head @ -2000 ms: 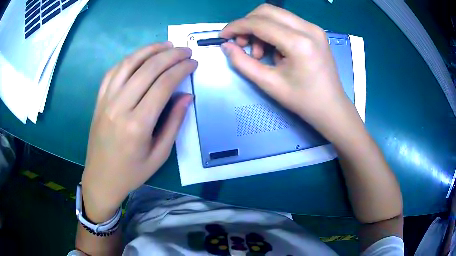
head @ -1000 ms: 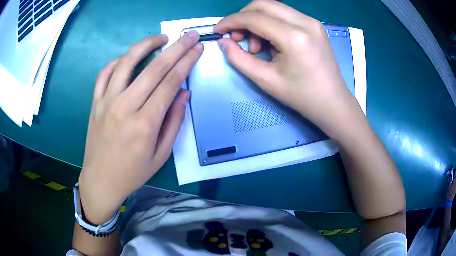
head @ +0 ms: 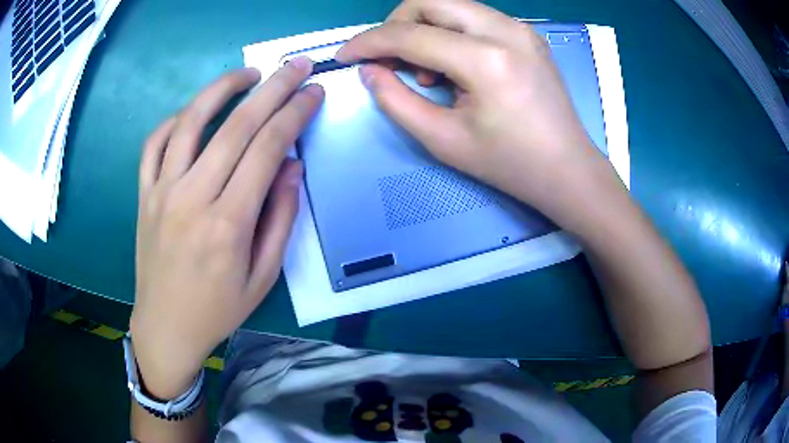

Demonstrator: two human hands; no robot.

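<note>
A silver-grey laptop bottom cover [head: 346,173] lies on a white interleaf sheet [head: 316,298]. A black rubber foot [head: 329,66] lies along the cover's top left corner area. My right hand [head: 493,104] has thumb and index finger at the foot's right end. My left hand [head: 216,199] lies over the cover's left edge, a fingertip on the foot's left end, its fingers apart. Another black foot [head: 369,264] sits near the bottom left corner. The top right corner shows a pale outlined recess [head: 567,39].
White sheets [head: 65,104] with rows of short black bars lie at the far left of the green bench top [head: 692,173]. A pale ribbed strip [head: 744,73] curves along the upper right. Part of a person shows at the right edge.
My left fingertips have come onto the foot's left end, and my right fingers have lowered against its right end. The cover, sheet and both hands now appear further left in view.
</note>
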